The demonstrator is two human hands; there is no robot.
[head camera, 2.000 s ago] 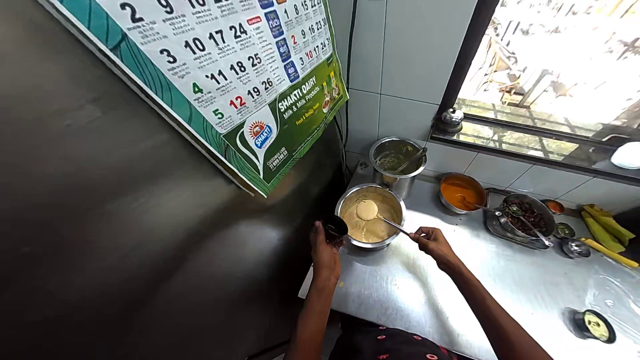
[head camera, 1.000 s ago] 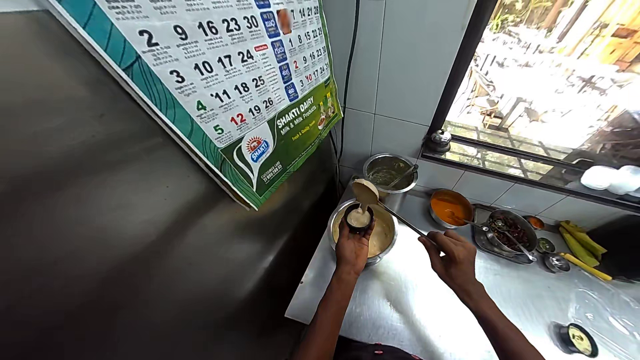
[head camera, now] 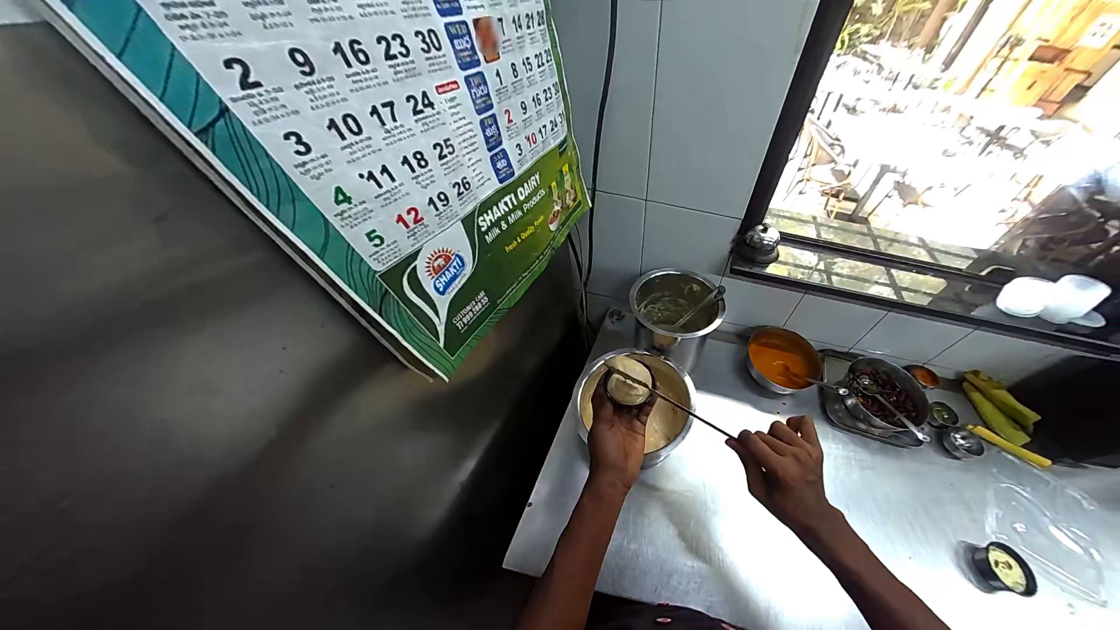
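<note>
My left hand (head camera: 618, 437) holds a small black cup (head camera: 629, 398) over a steel pot of beige batter-like mix (head camera: 672, 429). My right hand (head camera: 783, 468) grips the long thin handle of a metal ladle (head camera: 691, 413); its bowl (head camera: 628, 369) lies over the mouth of the cup, with beige mix showing there. How full the cup is cannot be seen. Behind this pot stands a taller steel pot (head camera: 681, 337) with a greenish content and a spoon.
To the right stand a bowl of orange sauce (head camera: 781, 360), a pan of dark red food (head camera: 888, 398) on a tray, small bowls (head camera: 962, 442), yellow-green cloths (head camera: 997, 411), a filled black cup (head camera: 1004, 569) and clear plastic (head camera: 1041, 529). A bell (head camera: 763, 238) sits on the window ledge. A calendar hangs at left.
The cup in my left hand has moved from left of the pot to over it. The ladle, earlier over the batter pot with a load of mix, has come to the cup's mouth.
</note>
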